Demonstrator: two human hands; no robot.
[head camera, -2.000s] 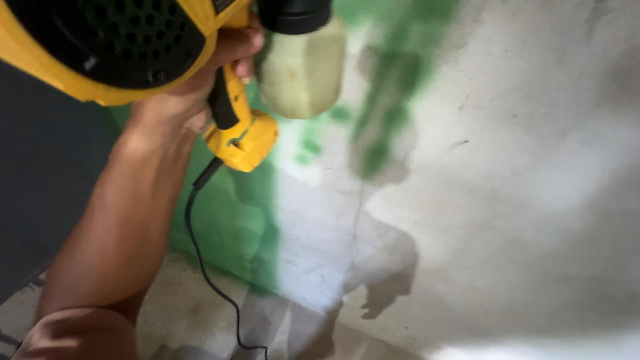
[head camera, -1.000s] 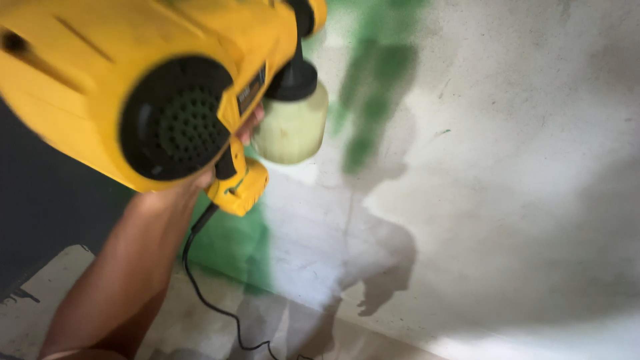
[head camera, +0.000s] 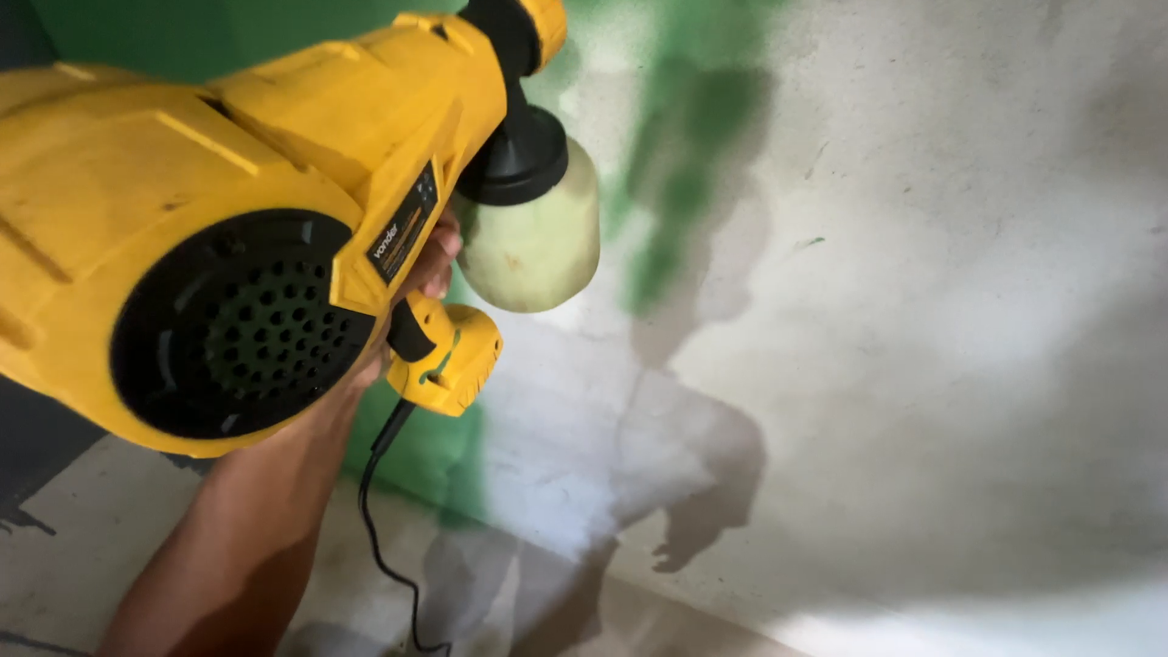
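My left hand (head camera: 438, 260) is closed around the handle of a yellow and black electric paint sprayer (head camera: 274, 155); the sprayer's body hides most of the hand. The sprayer fills the upper left, its nozzle (head camera: 545, 32) toward the wall. Under its front hangs a translucent, pale greenish paint cup (head camera: 534, 237) with a black collar. A smear of green paint marks the yellow handle base (head camera: 447, 360), from which a black power cord (head camera: 370, 502) runs down. My right hand is out of view.
A pale wall (head camera: 912, 319) bears solid green paint (head camera: 411, 456) at left and patchy green strokes (head camera: 693, 137) at upper centre. Shadows fall across it. The floor (head camera: 91, 538) meets it below, with a dark grey surface (head camera: 36, 447) at far left.
My left hand and the sprayer have moved down in view since the first frame. More of the sprayer's body and its nozzle now show.
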